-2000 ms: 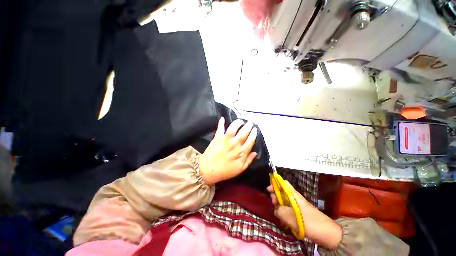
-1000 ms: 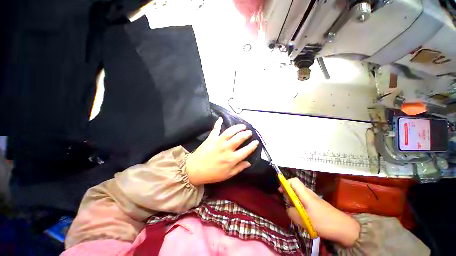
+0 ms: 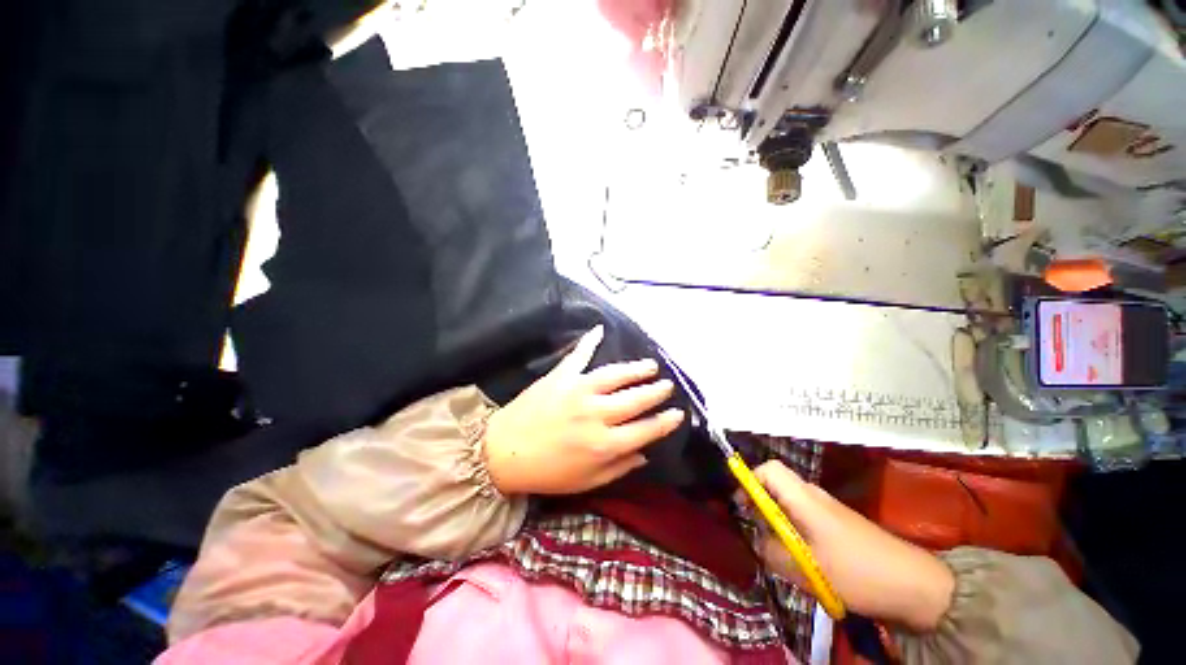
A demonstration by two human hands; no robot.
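Black cloth [image 3: 481, 247] lies from the left across to the front edge of the white machine bed [image 3: 832, 351]. My left hand [image 3: 579, 422] lies flat on the cloth, fingers spread, pressing it near its right edge. My right hand [image 3: 832, 539] holds the yellow-handled scissors [image 3: 787, 533] at the front edge. Their metal blades point up and left along the cloth's edge, just right of my left fingertips. Whether the blades are closed on the cloth is hard to tell.
The white sewing machine head [image 3: 962, 78] stands at the upper right. A lit phone [image 3: 1082, 344] lies at the right, with an orange item [image 3: 1078, 274] above it. An orange-red cloth or bin [image 3: 962, 507] is below the table edge. A large black garment pile [image 3: 117, 195] fills the left.
The scissors have turned from showing their yellow loops to edge-on, and my right hand has moved right and down. My left hand has shifted slightly left and down, still on the cloth.
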